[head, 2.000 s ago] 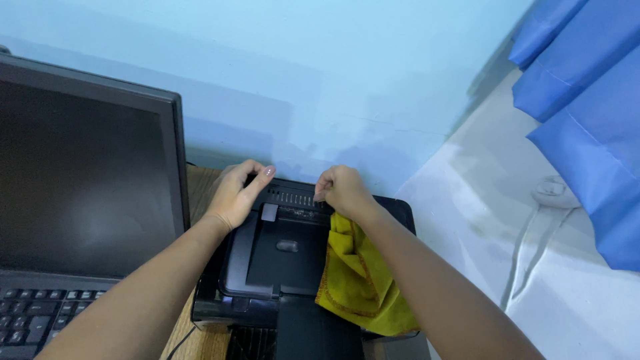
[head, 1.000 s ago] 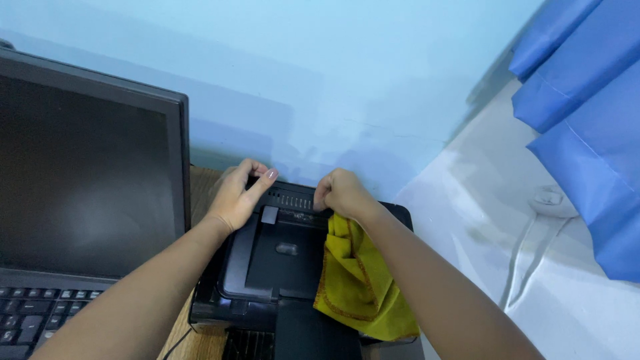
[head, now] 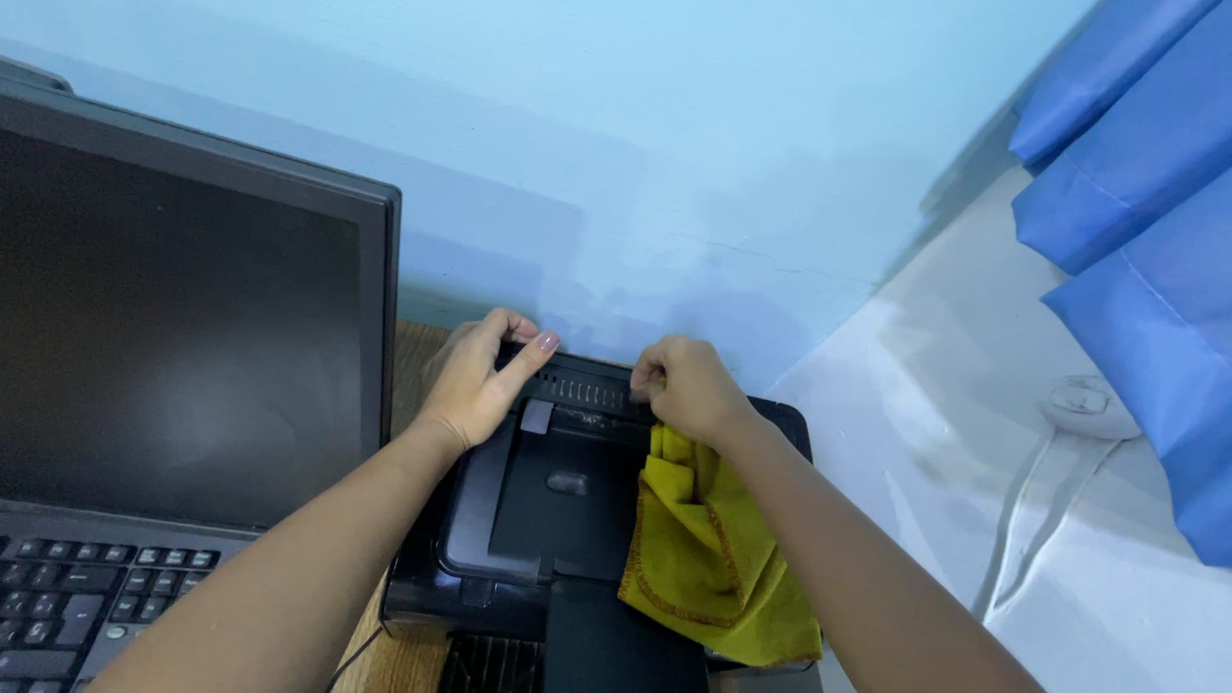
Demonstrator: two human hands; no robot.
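A black printer [head: 462,597] stands against the wall, with a row of slots along its rear edge. My left hand [head: 486,380] rests at the printer's back left corner, thumb and fingers apart around the edge. My right hand [head: 688,390] is closed at the right end of the slots, its fingertips low against the rear strip. From beneath that hand a yellow cloth [head: 712,549] with brown stitched edging hangs over the right part of the printer. The cloth's upper end is hidden by the hand.
At the left is an open black laptop [head: 192,318] with a dark screen, close beside the printer. A thin black cable [head: 361,654] lies on the wooden desk [head: 409,645]. Blue curtains [head: 1136,250] hang at the right, near a white wall fitting [head: 1088,404] with white cords.
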